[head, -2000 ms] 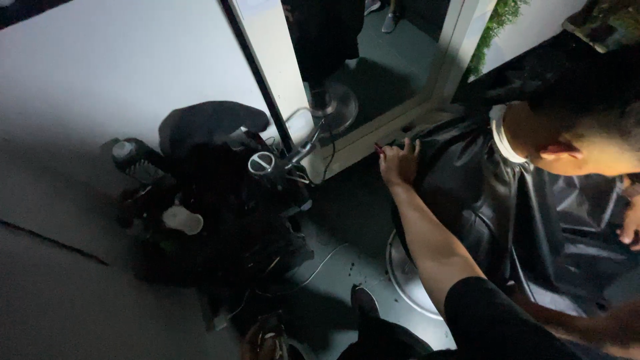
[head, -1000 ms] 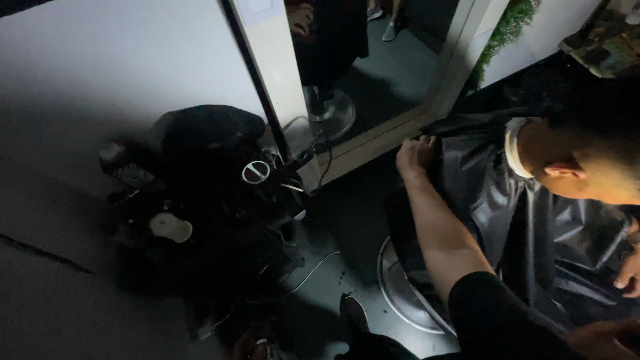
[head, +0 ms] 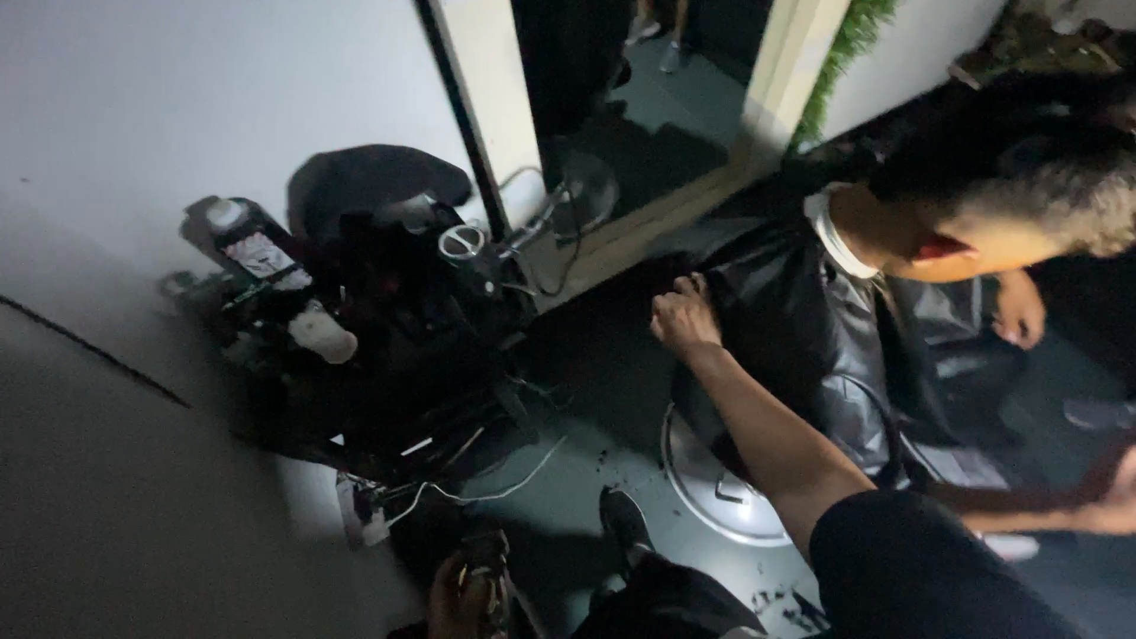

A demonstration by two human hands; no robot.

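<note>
My right hand (head: 688,315), at the end of a bare forearm below a black sleeve, is closed on the upper left edge of a shiny black barber's cape (head: 781,311). The cape covers a seated person, whose neck (head: 879,222) has a white neck strip (head: 834,232) around it. At the bottom edge, dim and partly cut off, my left hand (head: 457,595) is shut on what looks like a hair clipper (head: 486,572), low and away from the cape. Another hand (head: 1021,311) shows beyond the cape; a further blurred hand (head: 1114,488) is at the right edge.
At left, a dark, cluttered stand holds a bottle (head: 257,248), a pale object (head: 324,335) and a round-ended device (head: 461,241). A white cable (head: 497,493) runs along the floor. A framed mirror (head: 683,213) stands behind. The round chair base (head: 710,488) is near my shoe (head: 624,515), with hair clippings around.
Two seconds ago my right hand had its fingers more extended, with a small reddish thing at the fingertips; now they are curled at the cape's edge. More of my left hand shows.
</note>
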